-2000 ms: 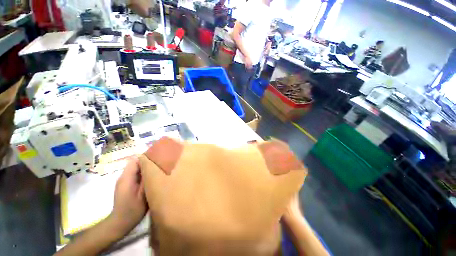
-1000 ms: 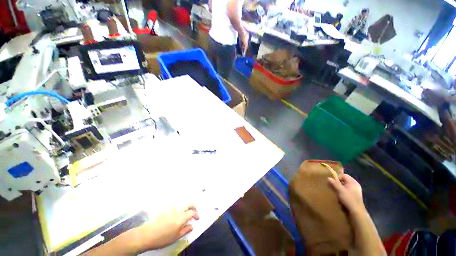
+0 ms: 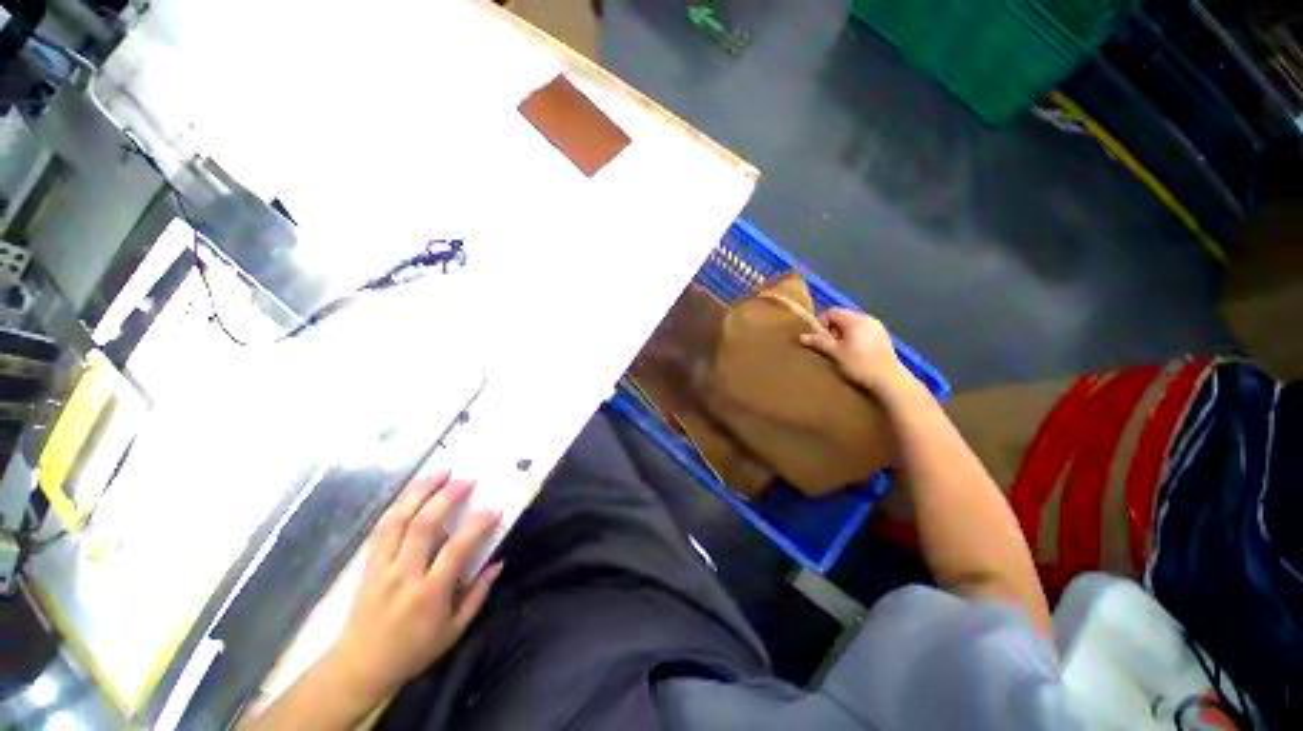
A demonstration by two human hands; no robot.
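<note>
My right hand (image 3: pixel 857 351) holds a brown bag body (image 3: pixel 800 393) by its upper edge, with the thumb and fingers pinched on it. The bag body is in the blue plastic crate (image 3: pixel 912 374) beside the table, next to more brown pieces (image 3: pixel 683 346) in the crate. My left hand (image 3: pixel 415 578) lies palm down with fingers spread on the front edge of the white table (image 3: pixel 572 286), holding nothing. A small brown patch (image 3: pixel 575 126) lies flat near the table's far right edge.
A thin black cable (image 3: pixel 375 283) lies on the table. A yellow-edged clamp frame (image 3: pixel 75 436) and machine parts are at the left. A green crate (image 3: pixel 986 50) stands on the floor beyond. Red-banded brown bundles (image 3: pixel 1107 457) and dark blue cloth are at the right.
The view has turned down toward the crate. The bag body, held in both hands earlier, then by my right hand alone over the floor, is now in the blue crate. My left hand stays on the table.
</note>
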